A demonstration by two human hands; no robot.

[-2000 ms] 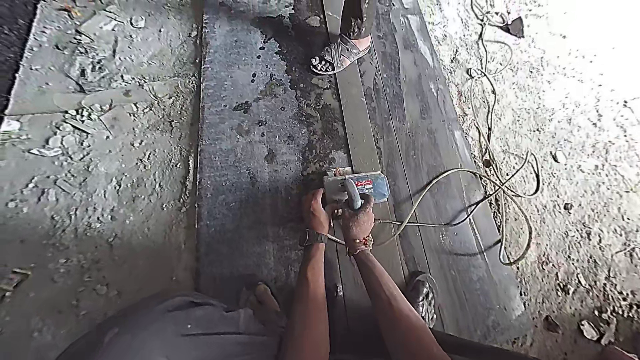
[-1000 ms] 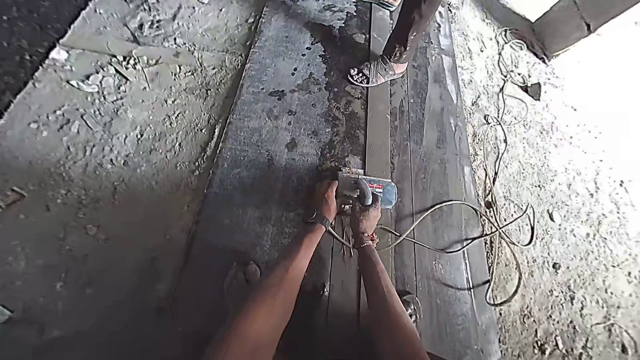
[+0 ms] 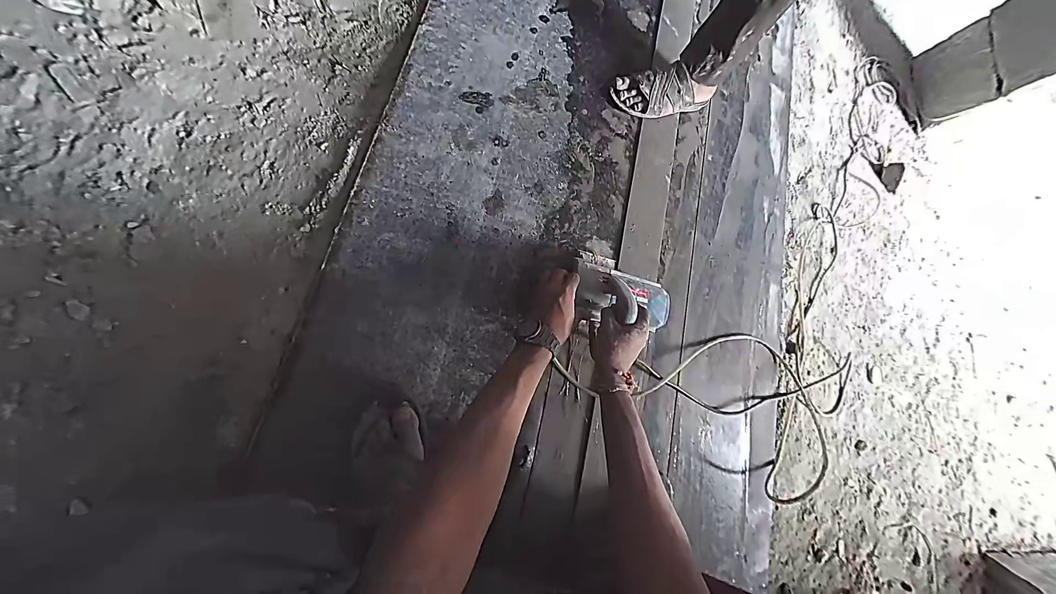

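Observation:
A corded handheld power saw (image 3: 648, 299), blue and grey with a curved handle, rests across a long narrow strip (image 3: 648, 223) on the dark sheet. My right hand (image 3: 619, 337) is closed around its curved handle. At the tool's left end is my left hand (image 3: 558, 301), its fingers curled against the body; what they grip there is partly hidden. A pale power cord (image 3: 726, 338) runs below my hands and off to the right. The blade or sole under the tool cannot be seen.
Another person's sandalled foot (image 3: 672, 92) stands on the strip above the tool. The cord lies in loops (image 3: 813, 487) across the sheet's right edge. My own foot (image 3: 388, 437) is at lower left on the large sheet (image 3: 462, 165). Rough ground with rubble (image 3: 165, 165) borders it.
The view has shifted and turned. Both hands stay at the tool, which remains on the strip. The other person's foot is still on the strip.

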